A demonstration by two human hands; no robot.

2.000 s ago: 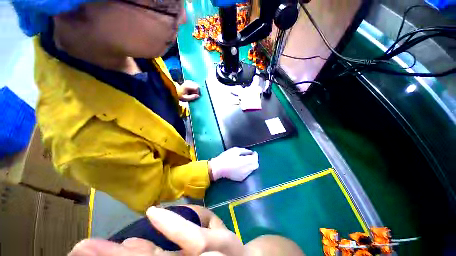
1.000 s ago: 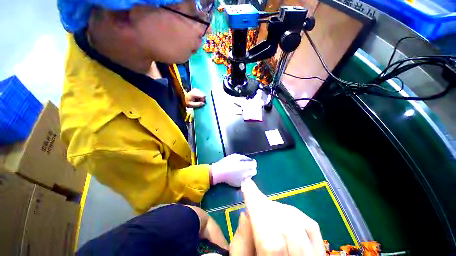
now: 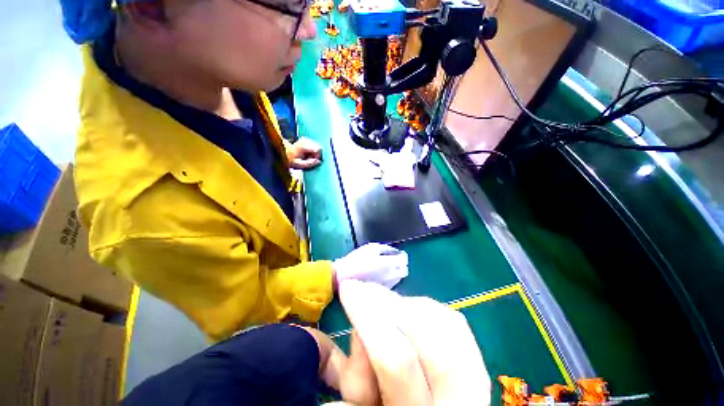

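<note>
A large pale blurred hand, which looks like my right hand (image 3: 417,345), fills the bottom centre, close to the camera. Its tip overlaps the white-gloved hand (image 3: 369,266) of a coworker; whether they touch is unclear. No held part shows. A dark sleeve and bare forearm, seemingly my left arm, come in from the bottom left; the hand at its end is hidden or merges with the pale one. Orange parts (image 3: 514,390) with a thin pale stem lie at the bottom right edge, partly cut off.
A coworker in yellow (image 3: 182,198) stands at the left. A black mat (image 3: 397,210) holds white and pink items and a white label. Behind are a microscope stand (image 3: 375,87), orange parts (image 3: 341,67) and cables. Yellow tape (image 3: 548,337) borders the metal rail and dark channel. Boxes stand far left.
The pale hand pointed up-left at the bottom, then moved right and up to the gloved hand; its tip has since shifted slightly left. The camera view has shifted a little.
</note>
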